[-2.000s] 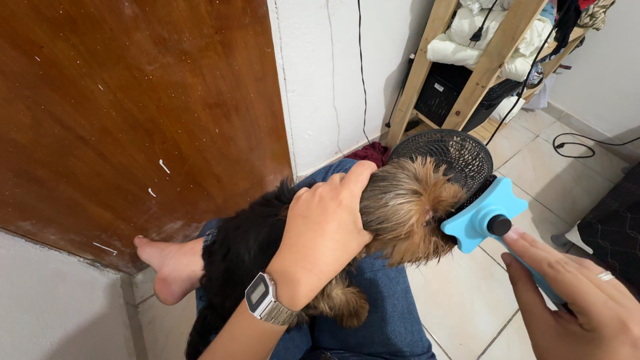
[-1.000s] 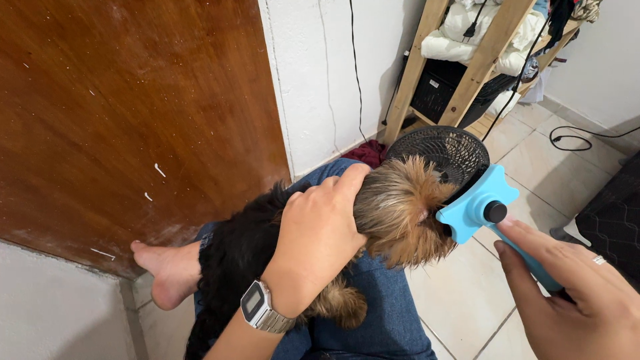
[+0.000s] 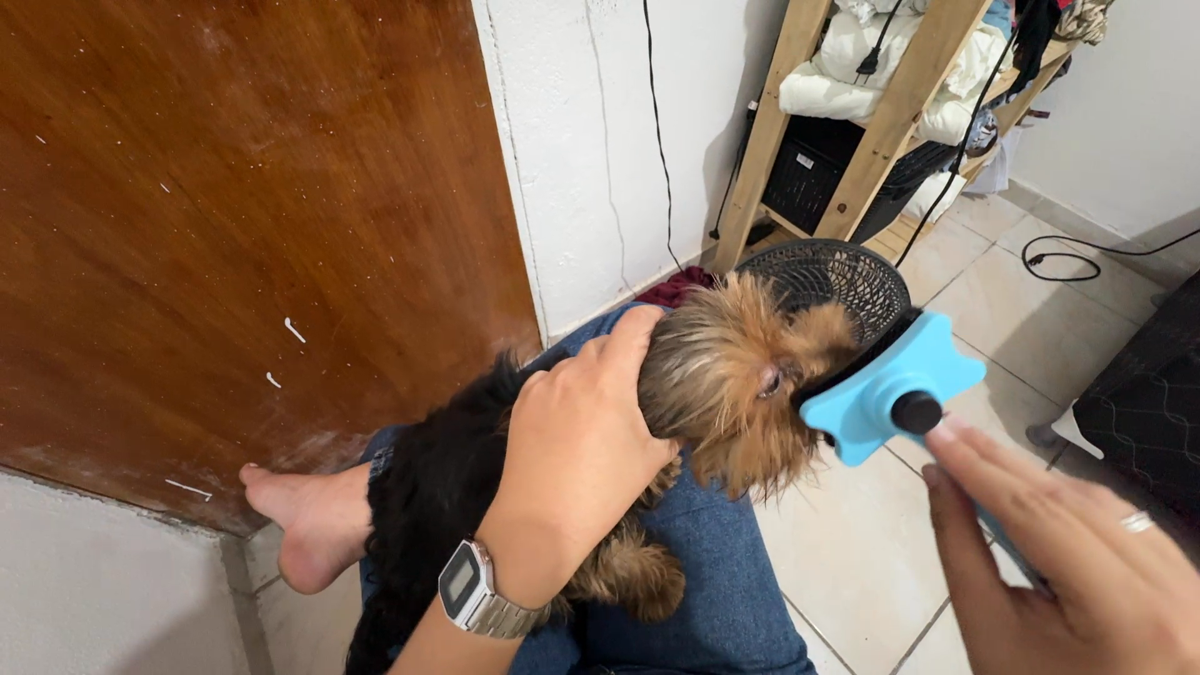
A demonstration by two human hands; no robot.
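Observation:
A small dog with black body fur and a tan head (image 3: 741,375) lies across my lap, on blue jeans (image 3: 712,553). My left hand (image 3: 581,431), with a metal digital watch (image 3: 478,591) at the wrist, grips the back of the dog's head and neck. In my right hand (image 3: 1059,534), which wears a ring, is the handle of a light-blue pet slicker brush (image 3: 886,389) with a black button. The brush's dark bristle side faces the dog's muzzle and is at or against the fur there; exact contact is hidden.
Past the dog's head is a black mesh basket (image 3: 825,272). A wooden shelf (image 3: 862,141) holds white cloth and a black crate (image 3: 811,173). A brown wooden door (image 3: 253,234) is at left, a bare foot (image 3: 314,516) near it. A black cable (image 3: 1059,262) lies on the tiled floor.
The dog's head has turned slightly, so an eye now shows beside the brush. My left hand still holds the head, and the brush stays near the muzzle.

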